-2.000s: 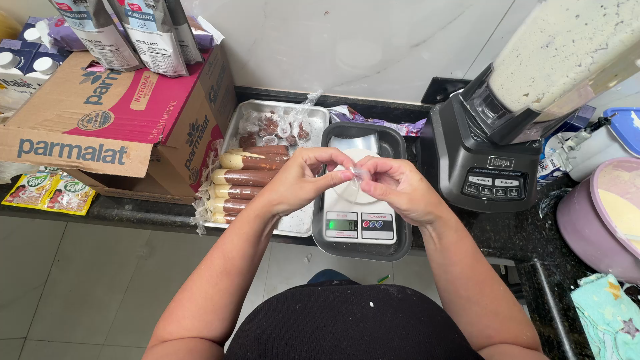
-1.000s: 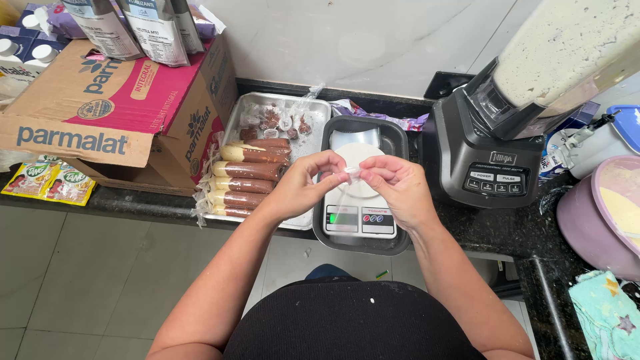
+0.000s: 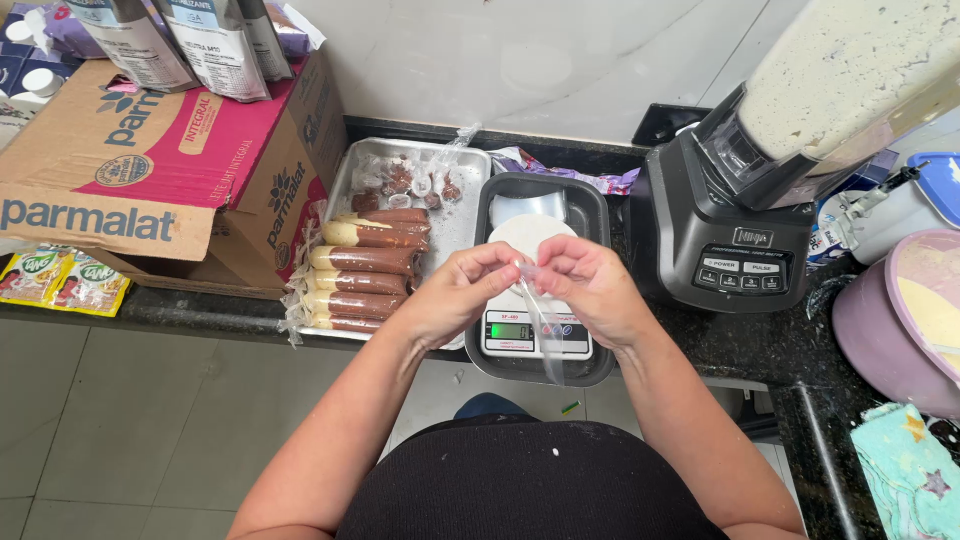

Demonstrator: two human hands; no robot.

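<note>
My left hand [image 3: 469, 289] and my right hand [image 3: 589, 289] pinch a clear plastic bag [image 3: 546, 330] between them at its upper end; its narrow length hangs down over the front of a white kitchen scale [image 3: 496, 346]. The scale, its display lit green, sits in a dark tray [image 3: 598, 217], and flat clear plastic [image 3: 529, 208] lies behind its round plate. To the left, a metal tray [image 3: 469, 180] holds several filled brown-and-cream plastic tubes [image 3: 367, 259] and small knotted bags of brown filling [image 3: 397, 180].
At left stand a cardboard box [image 3: 247, 247] with pouches [image 3: 214, 49] on top and drink-mix sachets [image 3: 64, 281] beside it. A Ninja blender [image 3: 727, 217] with pale contents stands right of the scale. Farther right are a purple bucket [image 3: 862, 337] and a turquoise cloth [image 3: 907, 465].
The clear bag now hangs down lengthwise from my fingers; earlier only a small bit of plastic showed between them. Both hands stay above the scale.
</note>
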